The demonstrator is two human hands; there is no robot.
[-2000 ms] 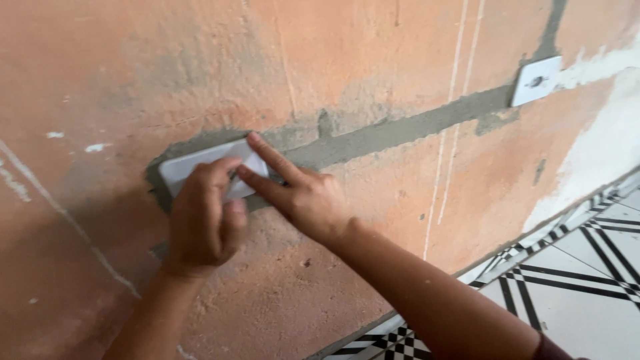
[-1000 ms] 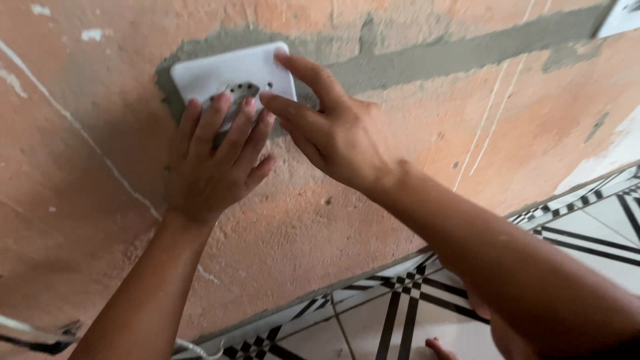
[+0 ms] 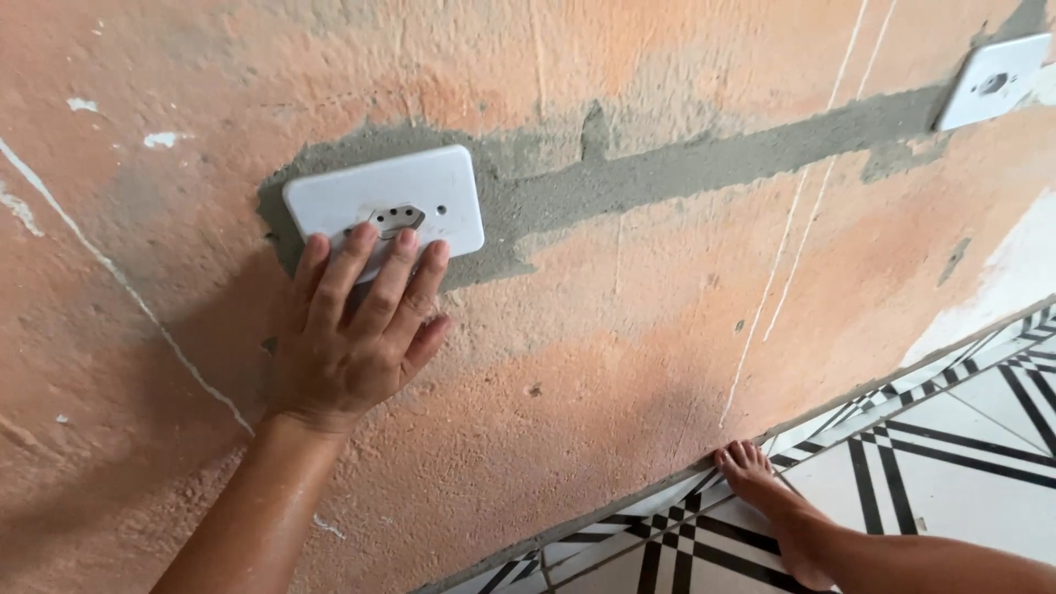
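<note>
A white power outlet cover plate (image 3: 450, 186) lies against the wall on a patch of grey mortar (image 3: 569, 194). It has a hexagonal socket with several pin holes and a small screw hole to the right of it. My left hand (image 3: 351, 338) rests its spread fingertips on the plate's lower edge, just below the socket, and holds nothing. My right hand is out of the frame. A second white outlet plate (image 3: 1011, 74) sits at the upper right, where the mortar strip ends.
The wall (image 3: 577, 412) is worn orange plaster with thin white lines. Black-and-white patterned floor tiles (image 3: 973, 478) meet it at the lower right, with a matching tile skirting. A bare foot (image 3: 767, 487) stands on the floor by the skirting.
My right hand, earlier touching the plate's right side, has left the view. My left fingertips remain on the plate. The bare foot now shows more fully.
</note>
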